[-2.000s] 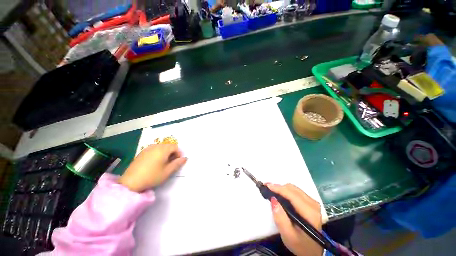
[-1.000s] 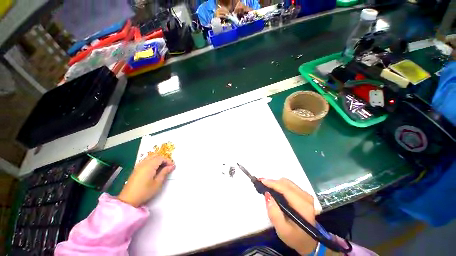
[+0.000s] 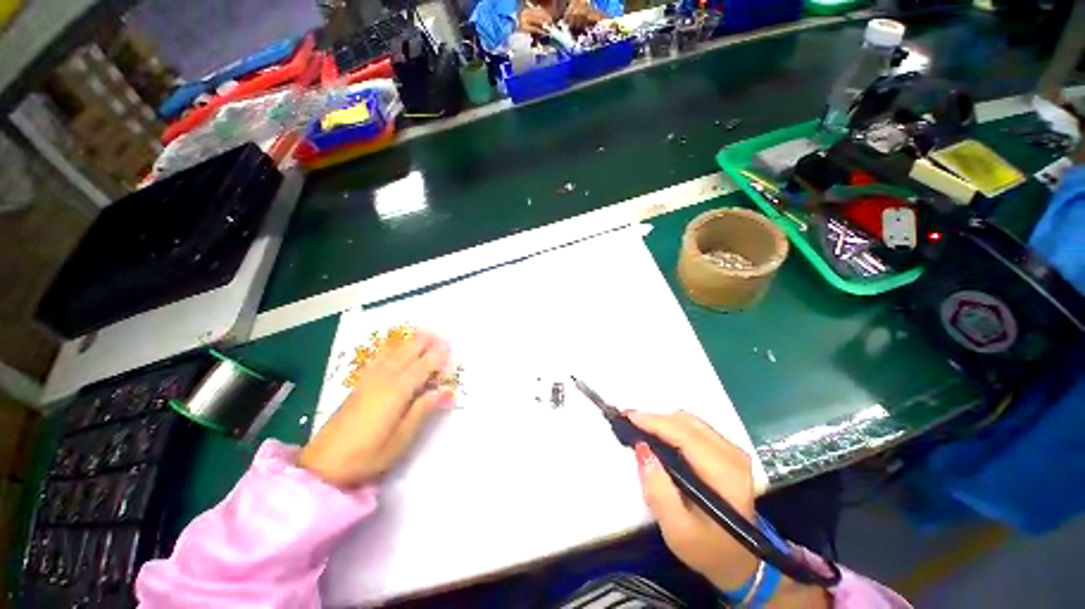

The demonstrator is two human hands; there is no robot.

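My right hand (image 3: 696, 494) is shut on the soldering iron (image 3: 690, 482), its tip pointing up and left beside the small dark components (image 3: 557, 393) on the white sheet (image 3: 512, 500). My left hand (image 3: 387, 405) lies palm down over the right part of the loose pile of tiny gold-coloured pieces (image 3: 367, 355). Its fingers are stretched over some of them. Whether it holds a piece is hidden. A blue band is on my right wrist.
A tan ring-shaped pot (image 3: 732, 259) stands right of the sheet, with a green tray (image 3: 875, 283) of tools behind it. A fan (image 3: 978, 321) is at the right. The solder wire spool (image 3: 226, 396) and black compartment tray (image 3: 101, 476) are left. Another person's hands (image 3: 559, 17) show across the bench.
My left hand has spread its fingers and shifted right over the gold-coloured pieces, some now lying further right. My right hand holds the iron nearly as before.
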